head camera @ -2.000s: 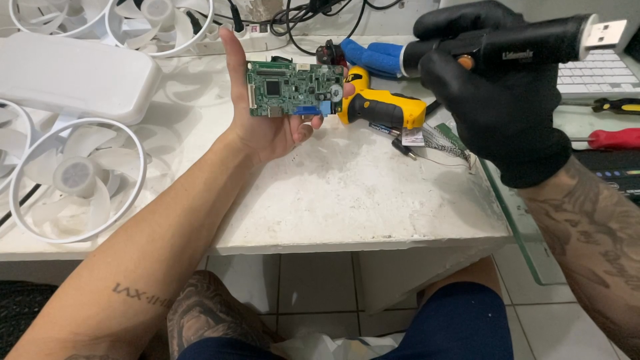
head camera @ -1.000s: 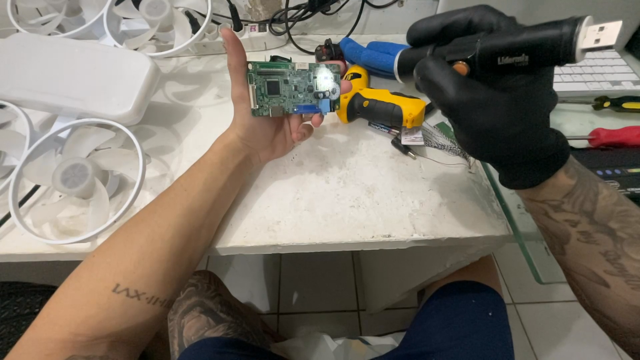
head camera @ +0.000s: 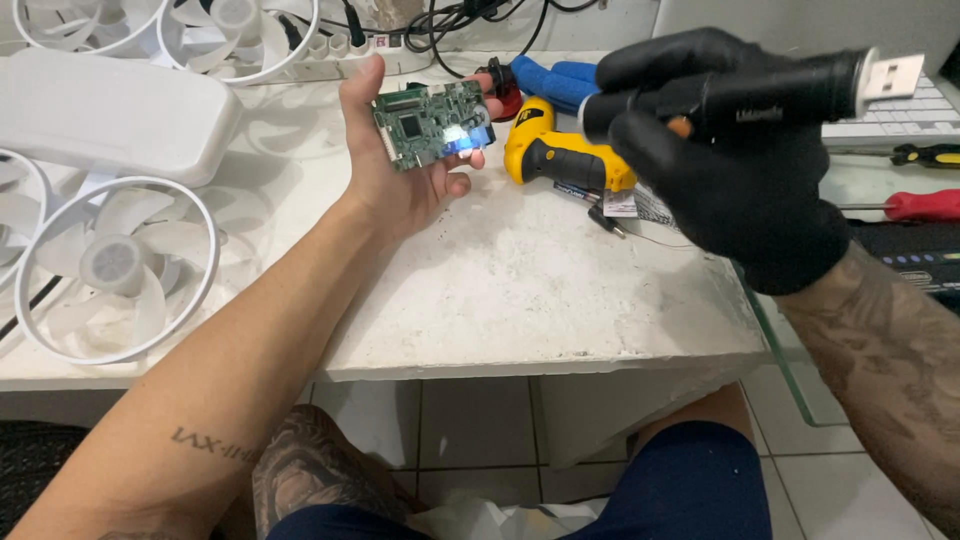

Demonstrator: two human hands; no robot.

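My bare left hand [head camera: 405, 184] holds a green circuit board [head camera: 431, 124] by its edges, above the white bench. The board's chips and connectors face the camera, and it tilts slightly up to the right. A bright spot of light lies beside its blue connector. My right hand [head camera: 720, 150], in a black glove, grips a black flashlight [head camera: 787, 94] with an orange button and a USB plug [head camera: 892, 77] at its rear end. The front of the flashlight points left at the board, with a gap between them. Part of its body is hidden by my fingers.
Beyond my hands lie a yellow-and-black power tool [head camera: 574, 156], a blue-handled tool [head camera: 555, 81], cables [head camera: 450, 30] and a power strip [head camera: 341, 56]. White fan-like frames [head camera: 116, 262] and a white case [head camera: 112, 112] stand left. A keyboard [head camera: 900, 112] and screwdrivers [head camera: 919, 205] lie right.
The flashlight's light, absent two seconds ago, was at the board's upper right one second ago and now falls near the blue connector. My left hand has tilted the board.
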